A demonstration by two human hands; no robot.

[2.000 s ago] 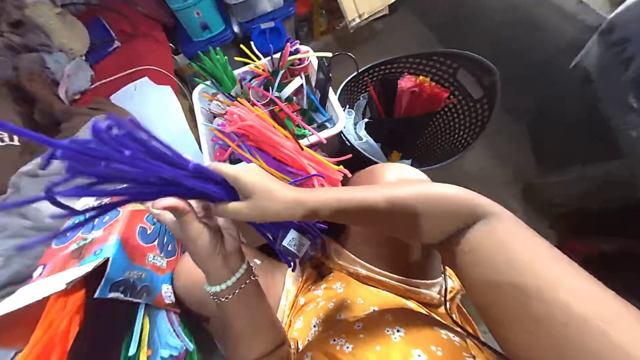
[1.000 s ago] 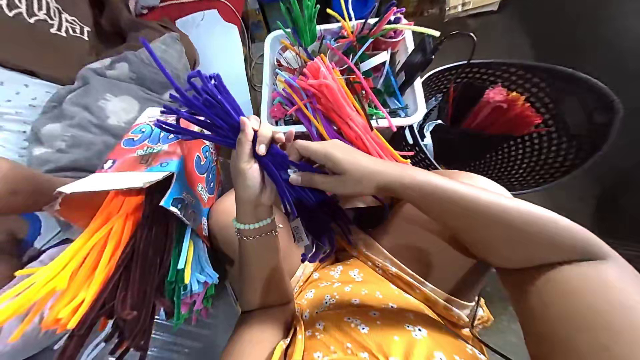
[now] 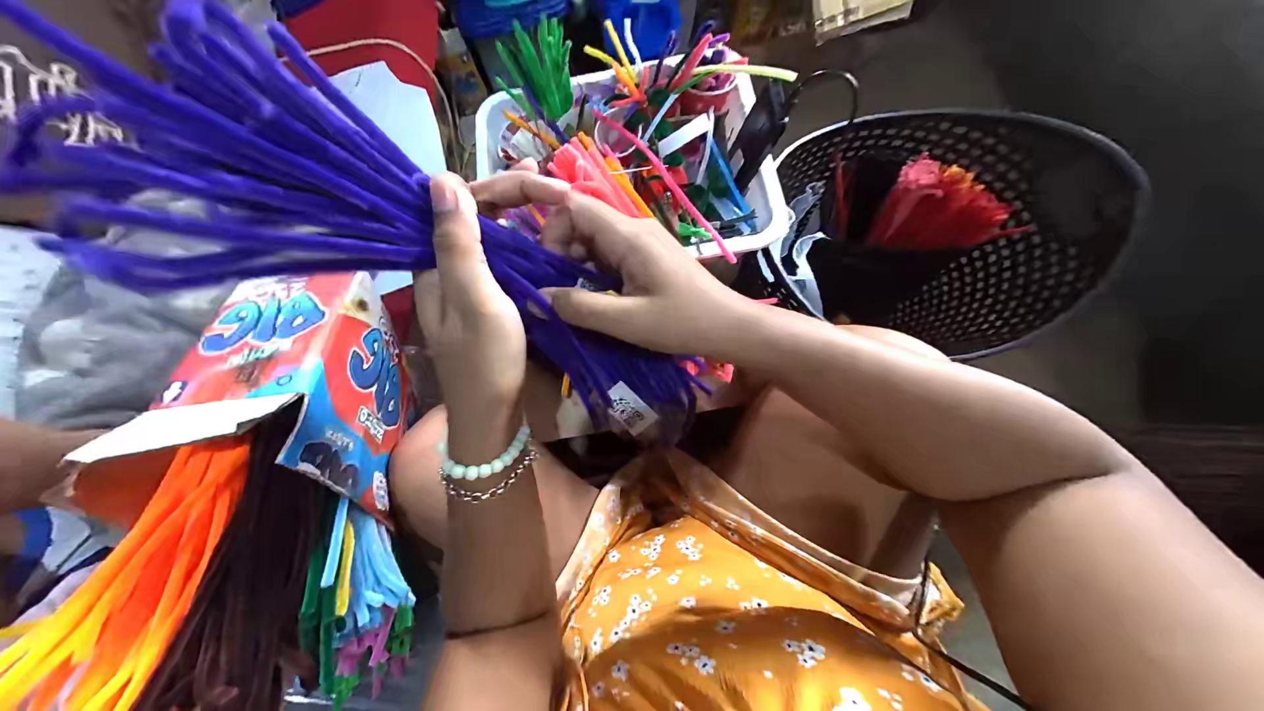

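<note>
A thick bundle of purple pipe cleaners (image 3: 326,188) spans from the upper left to above my lap, its left ends fanned out and bent. My left hand (image 3: 469,286), with a bead bracelet and a chain at the wrist, is wrapped around the middle of the bundle, thumb on top. My right hand (image 3: 632,267) lies on the bundle just to the right, thumb and fingers on the stems. A clear wrapper with a printed tag (image 3: 632,408) surrounds the bundle's lower right end. Part of the right hand's grip is hidden by the stems.
At left, an open cardboard box (image 3: 286,346) holds orange, brown, green and blue pipe cleaners (image 3: 188,553). A white basket (image 3: 770,212) of mixed pipe cleaners stands ahead. Right of it is a black perforated basket (image 3: 1096,286) with red ones. Another person's arm (image 3: 44,464) shows at far left.
The purple bundle, upright and slanting a second ago, now lies flatter and points left. My left hand has shifted along with it, and both hands remain on the bundle.
</note>
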